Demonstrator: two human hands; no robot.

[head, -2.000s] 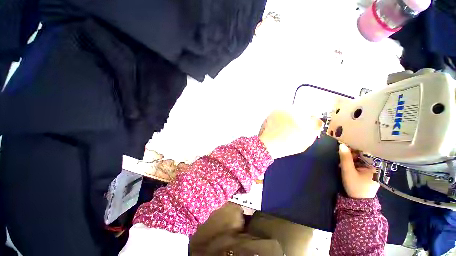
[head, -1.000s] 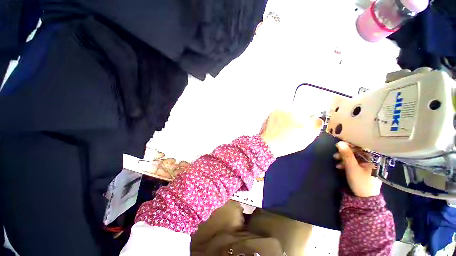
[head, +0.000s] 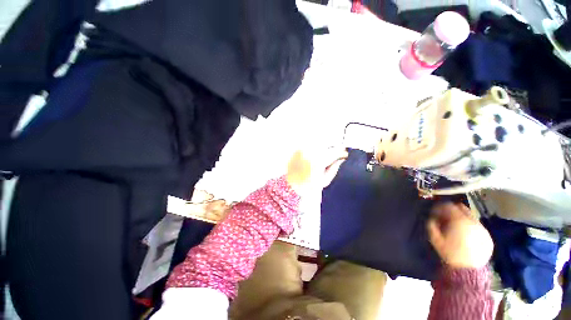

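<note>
A dark navy cut panel [head: 375, 212] lies under the head of the cream sewing machine [head: 432, 134] and reaches to the table's front edge. My left hand [head: 313, 167] is at the panel's left upper edge, left of the needle area; it is overexposed and its grip is unclear. My right hand [head: 460, 234] is over the panel's right part, below the machine head, blurred, with fingers curled; whether it grips cloth cannot be told. The presser foot area [head: 370, 166] shows small at the panel's upper edge.
Large black cloth pieces [head: 81, 137] are heaped on the left. A bottle with pink contents [head: 432, 47] stands behind the machine head. A bent dark wire guide [head: 363, 125] is left of the head. Navy cloth [head: 532, 259] lies at the right. The white table [head: 263, 156] shows between.
The view has shifted, showing more of the machine's top. My right hand has moved away from the needle area, down and right. My left hand is farther from the needle, and more of the panel shows.
</note>
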